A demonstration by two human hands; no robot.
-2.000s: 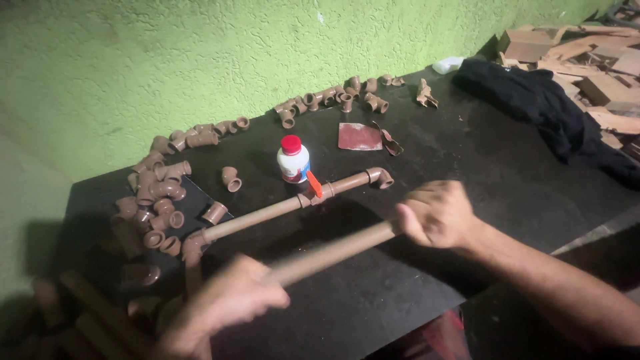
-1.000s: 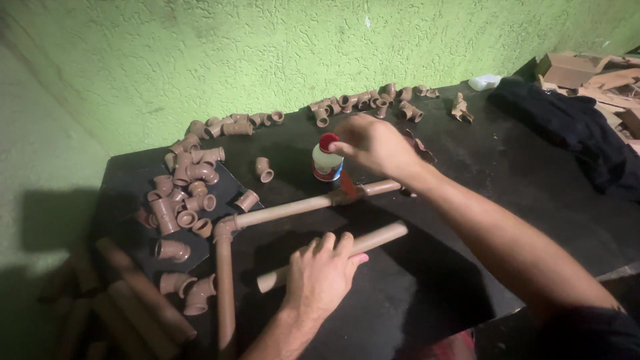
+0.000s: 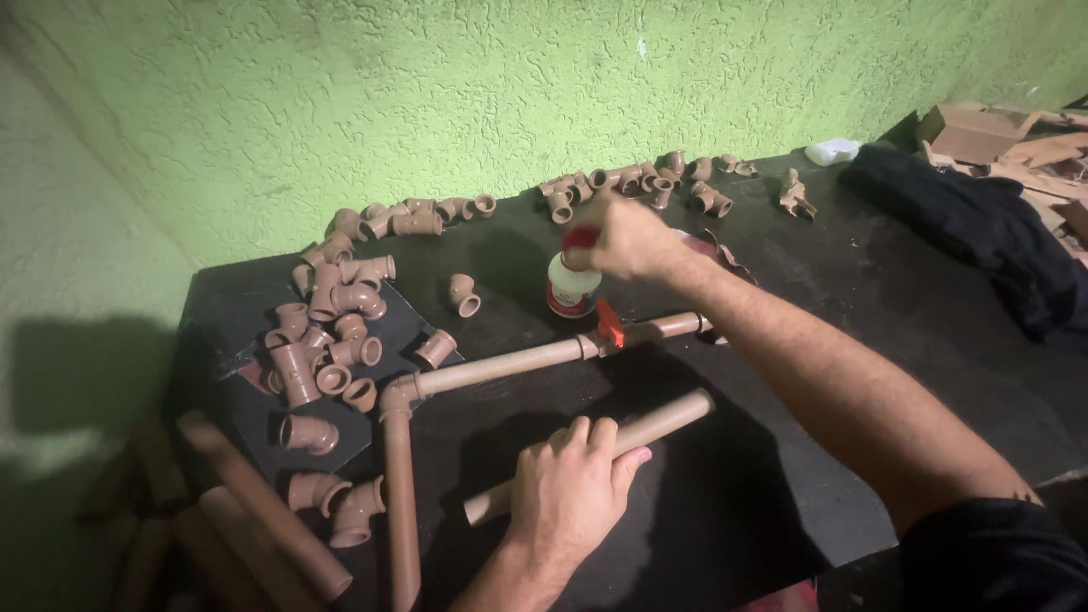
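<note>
My left hand grips a short brown plastic pipe near its middle, low over the black table. Beyond it, my right hand has its fingers on the red cap at the top of a white bottle of what looks like pipe adhesive. Between the hands lies a joined run of brown pipe with a red-handled valve. An elbow fitting joins it to another pipe running toward me. The run's right end is partly hidden by my right forearm.
Loose brown fittings cluster at the left, and more line the green wall. Loose pipes lie at lower left. Sandpaper is partly behind my right arm. A black cloth and scrap wood occupy the far right.
My right hand has left the loose pipe, which both hands held at first, and has moved to the bottle's red cap. My left hand still holds the pipe, now lower over the table.
</note>
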